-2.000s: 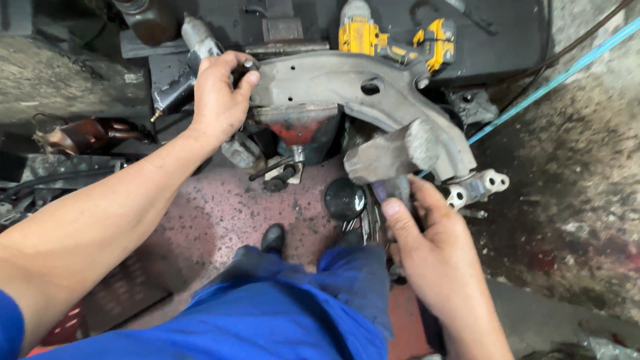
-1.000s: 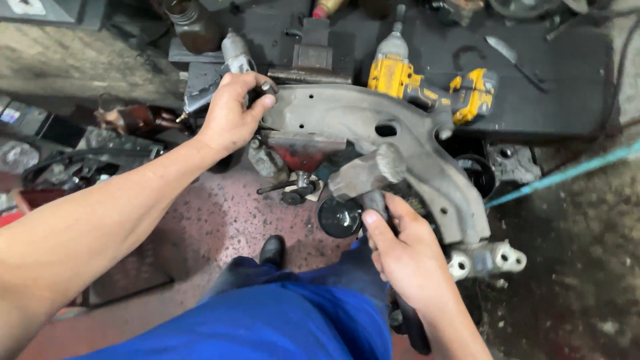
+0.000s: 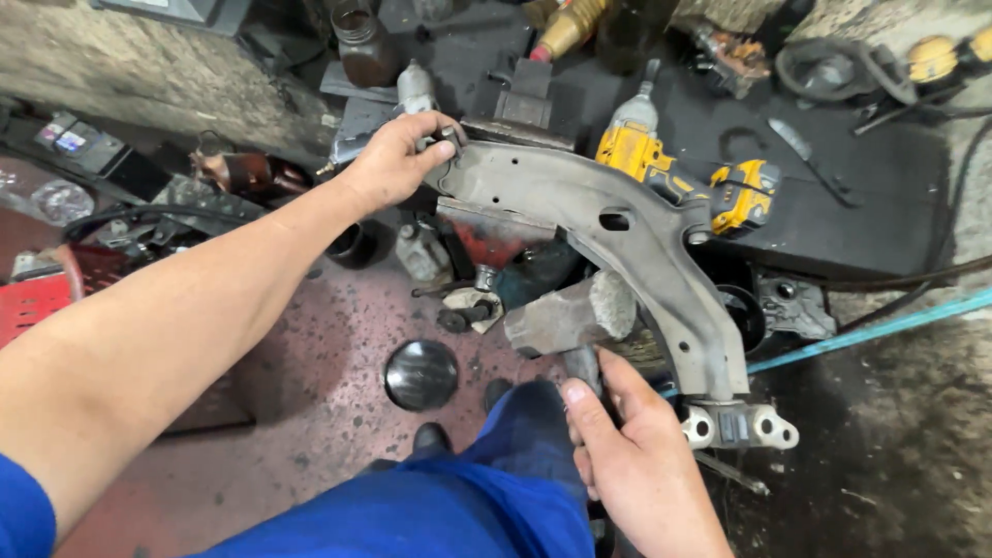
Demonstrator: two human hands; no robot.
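A grey metal suspension control arm (image 3: 573,186) lies between the jaws of a red bench vise (image 3: 488,232). At its left end my left hand (image 3: 403,159) grips a small dark metal piece, perhaps a bolt or pin, against the arm. My right hand (image 3: 628,434) is closed around the handle of a sledgehammer (image 3: 570,314), whose heavy head is below the middle of the arm. A pale metal bracket with holes (image 3: 740,426) sits at the arm's lower right end. Behind the arm lies a yellow cordless impact wrench (image 3: 635,151).
The dark workbench (image 3: 868,194) carries a knife (image 3: 790,139), a glass jar (image 3: 360,46) and a yellow bottle (image 3: 573,27). A battery (image 3: 105,159) and parts lie at left. On the floor is a black round dish (image 3: 421,375). A light-blue strap (image 3: 876,329) runs at right.
The hammer, still in my right hand, has been lowered slightly from over the arm's edge. My left hand stays at the arm's left end. The view has shifted somewhat.
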